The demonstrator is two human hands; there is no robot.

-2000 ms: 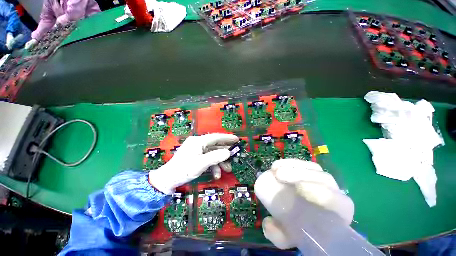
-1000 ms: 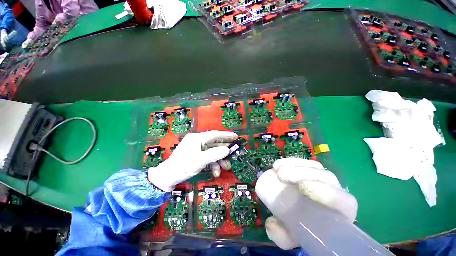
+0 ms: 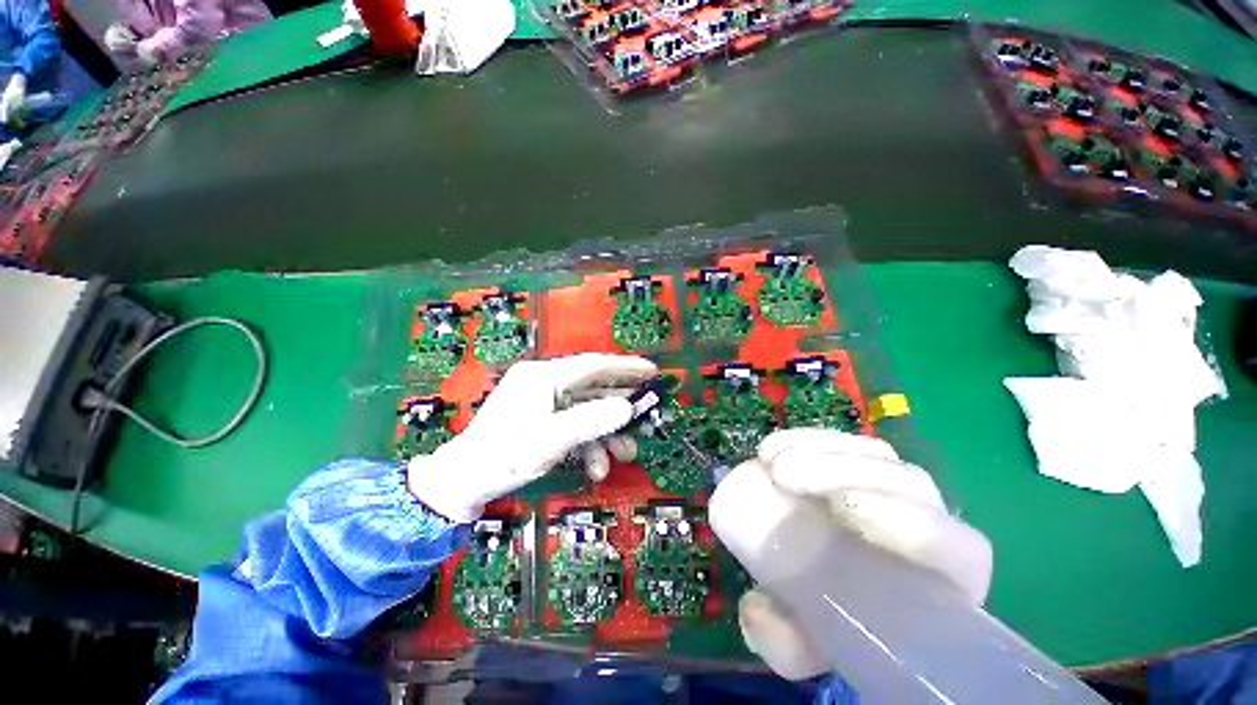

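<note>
My left hand (image 3: 535, 430), in a white glove, holds a green circuit board (image 3: 671, 452) by its dark connector end, tilted above the tray. My right hand (image 3: 869, 523), also gloved, grips a large translucent glue tube (image 3: 910, 620). The tube's thin nozzle points up and left at the held board; whether the tip touches it I cannot tell. The clear blister tray (image 3: 866, 310) with red lining lies below, holding rows of similar boards. One pocket in the back row shows only red. My left hand hides part of the middle row.
A white crumpled cloth (image 3: 1117, 372) lies at the right. A pale box-shaped device (image 3: 55, 372) with a grey cable is at the left. A dark conveyor (image 3: 414, 179) runs behind, with trays at the top and upper right (image 3: 1123, 117). Other people's gloved hands show upper left.
My right hand and the glue tube have shifted very slightly to the right. My left hand still holds the board in nearly the same place.
</note>
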